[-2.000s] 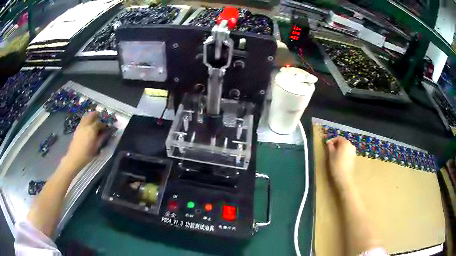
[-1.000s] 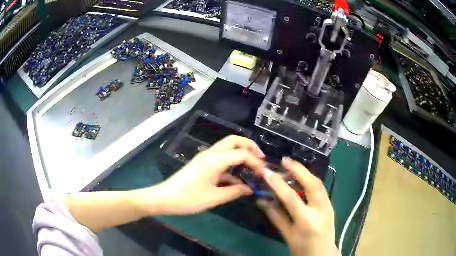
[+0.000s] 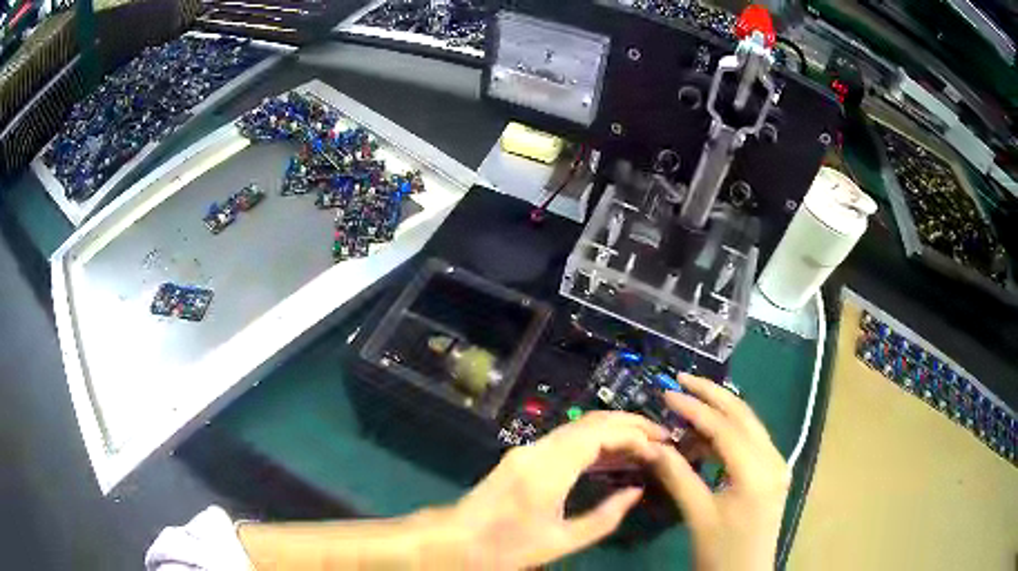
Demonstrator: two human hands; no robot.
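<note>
A circuit board (image 3: pixel 639 385) with blue parts lies or is held at the front of the black test fixture (image 3: pixel 508 240), just before the clear pressure plate (image 3: pixel 659 279). My right hand (image 3: pixel 731 474) has its fingertips on the board's right end. My left hand (image 3: pixel 569 480) is at the board's near side, its fingers bent and meeting the right hand's; its grip is partly hidden. The hands cover the red power switch. The toggle clamp handle (image 3: pixel 755 25) stands upright, and the pressure plate is raised.
The white-rimmed tray (image 3: pixel 84 385) at left holds a heap of boards and two separate ones. A white lidded cup (image 3: pixel 815 240) with a white cable beside it stands right of the fixture. The cardboard sheet (image 3: pixel 904 480) at far right carries a row of boards. A yellow block (image 3: pixel 532 143) sits behind.
Both hands came from the tray and cardboard to the fixture front. Since a second ago they have shifted slightly right and nearer me, and the board shows in front of the pressure plate.
</note>
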